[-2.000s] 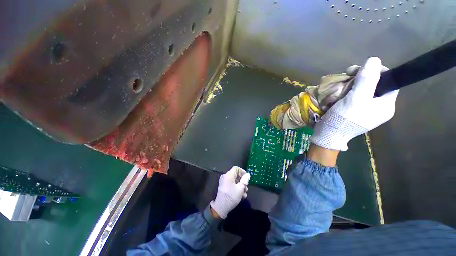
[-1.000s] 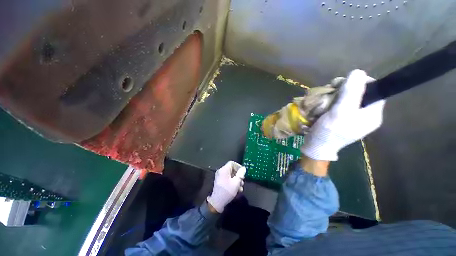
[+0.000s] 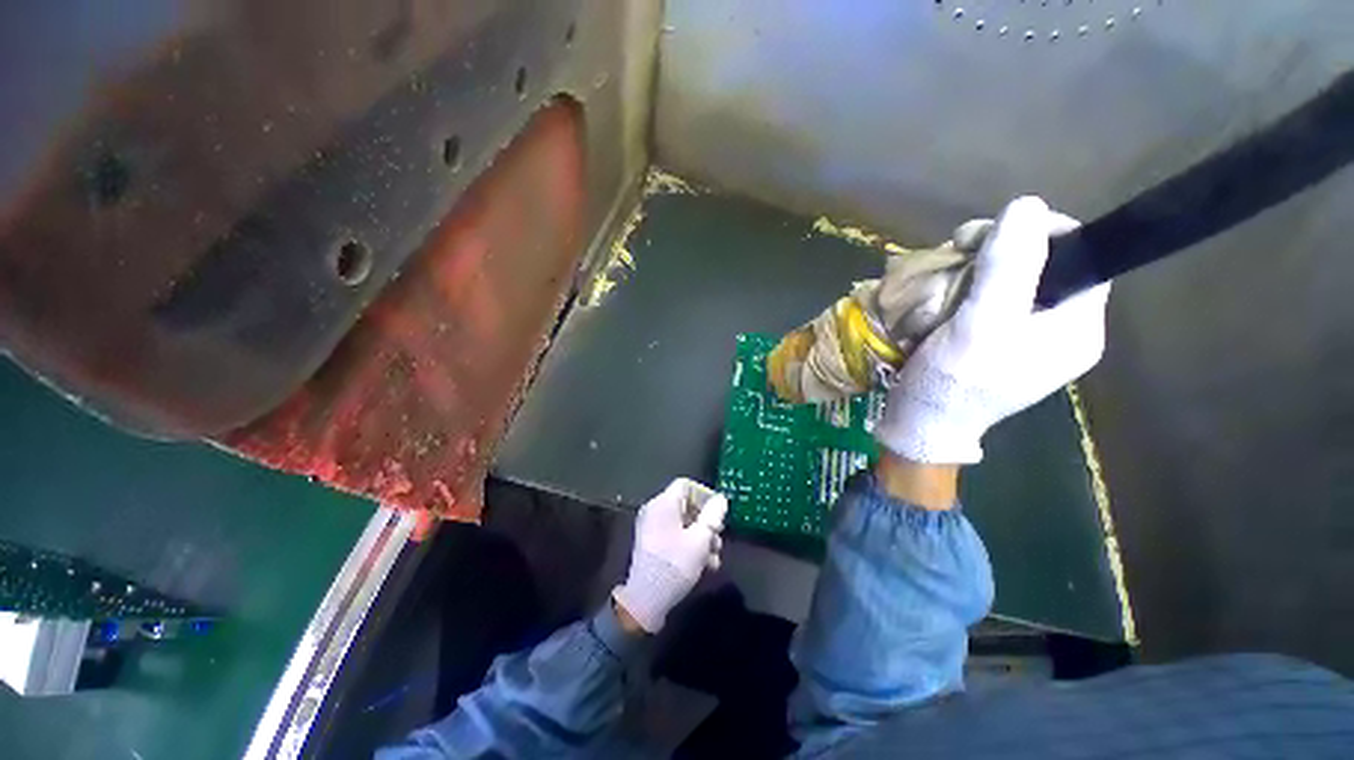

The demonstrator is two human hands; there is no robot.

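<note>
A green circuit board [image 3: 772, 463] lies flat on the dark green shelf [image 3: 653, 356], its side with rows of silver bars facing up. My right hand [image 3: 992, 342], in a white glove, is closed around the hose nozzle [image 3: 854, 339], wrapped in dirty cloth with yellow tape. The nozzle's tip is over the board's upper part; I cannot tell if it touches. The nozzle and my right arm hide the board's right part. My left hand [image 3: 673, 552], in a white glove, is at the board's lower left corner with curled fingers; whether it pinches the edge is unclear.
A black hose [image 3: 1203, 193] runs from the nozzle to the upper right. A brown side flap [image 3: 193, 193] with a worn red lower part [image 3: 446, 342] hangs at the left. A metal booth wall [image 3: 891, 119] stands behind. At the far left, another board [image 3: 89, 582] lies on a green bench [image 3: 223, 535].
My right hand and the nozzle have moved left, with the nozzle's tip still over the board's upper part. The view has shifted slightly. My left hand stays by the board's lower left corner.
</note>
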